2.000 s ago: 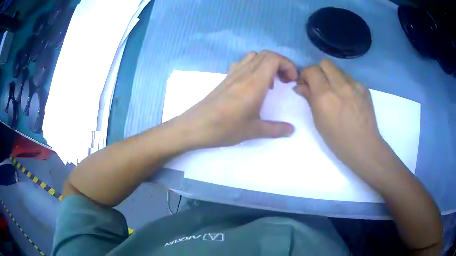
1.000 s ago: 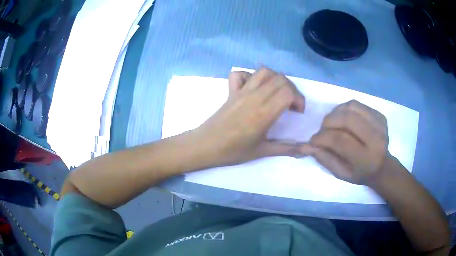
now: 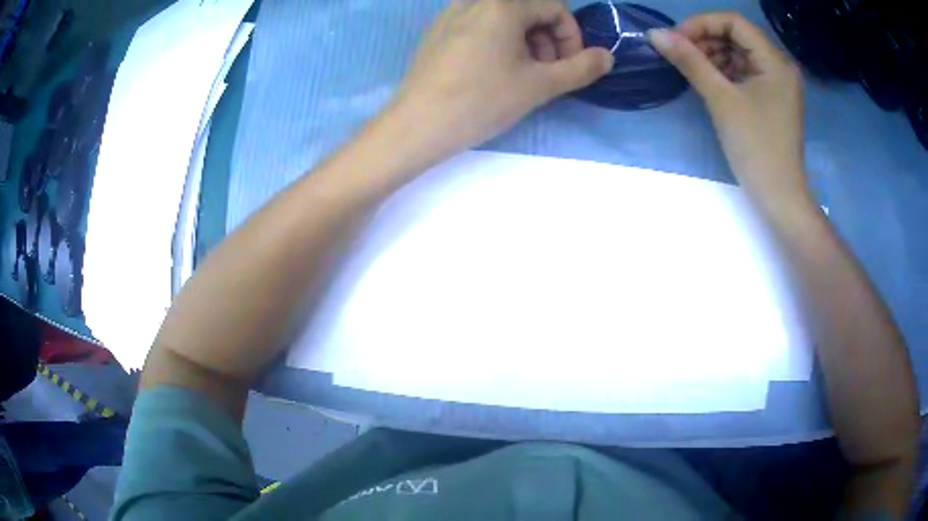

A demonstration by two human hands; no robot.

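A round black part (image 3: 636,90) lies on the ribbed mat at the top, right of centre. A thin, see-through adhesive piece (image 3: 633,37) shows over it as bright edge lines. My left hand (image 3: 509,61) is at the disc's left side, thumb and fingers closed at the piece's edge. My right hand (image 3: 738,76) is at the disc's right side, thumb and fingertip pinching the piece's other edge. White sheets (image 3: 570,285) lie between my forearms, overexposed, so no pieces on them can be made out.
A spare sheet stack (image 3: 142,173) lies at left, with smaller dark parts (image 3: 51,204) beyond it. More black parts (image 3: 845,51) overlap at the upper right. The pale ribbed mat (image 3: 315,92) lies under the sheets. A person's dark-clothed leg or arm shows at lower left.
Both hands have moved up from the white sheets to the black disc, with the clear piece now over it. The white sheets are uncovered between my arms. The view has shifted somewhat.
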